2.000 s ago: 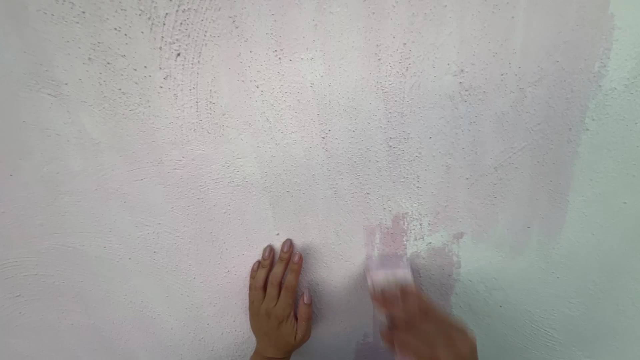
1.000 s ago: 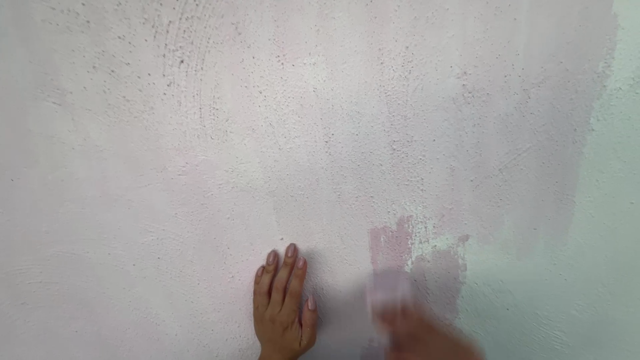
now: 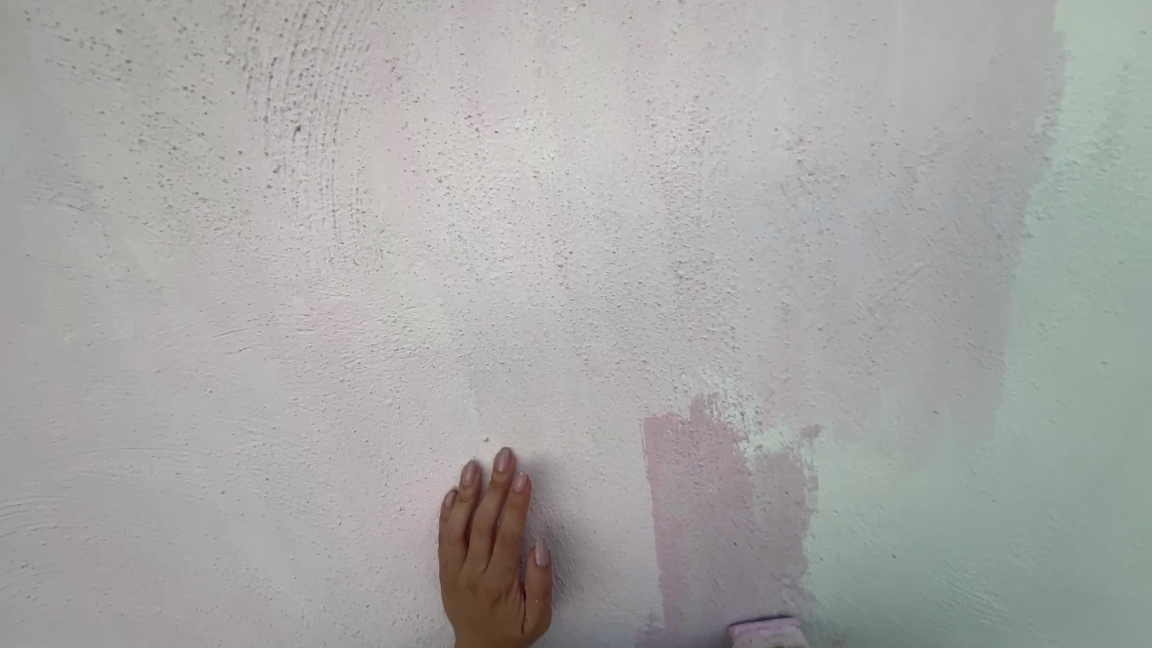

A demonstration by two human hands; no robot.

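Note:
My left hand rests flat on the textured wall, fingers pointing up and slightly apart, holding nothing. To its right, a patch of darker pink-mauve paint runs down to the bottom edge of the view. At the foot of that patch the pale, paint-covered end of a tool, apparently a paintbrush, just enters the picture. My right hand is out of view below, so its hold on the brush is hidden.
Pale pink-lilac paint covers most of the wall, with raised grit and curved ridges at the upper left. Pale green wall surface lies along the right side, and a light, rough gap tops the mauve patch.
My right hand, blurred on the mauve patch in both earlier frames, has moved down out of view. The pale tool end has moved down to the bottom edge. My left hand stays on the wall.

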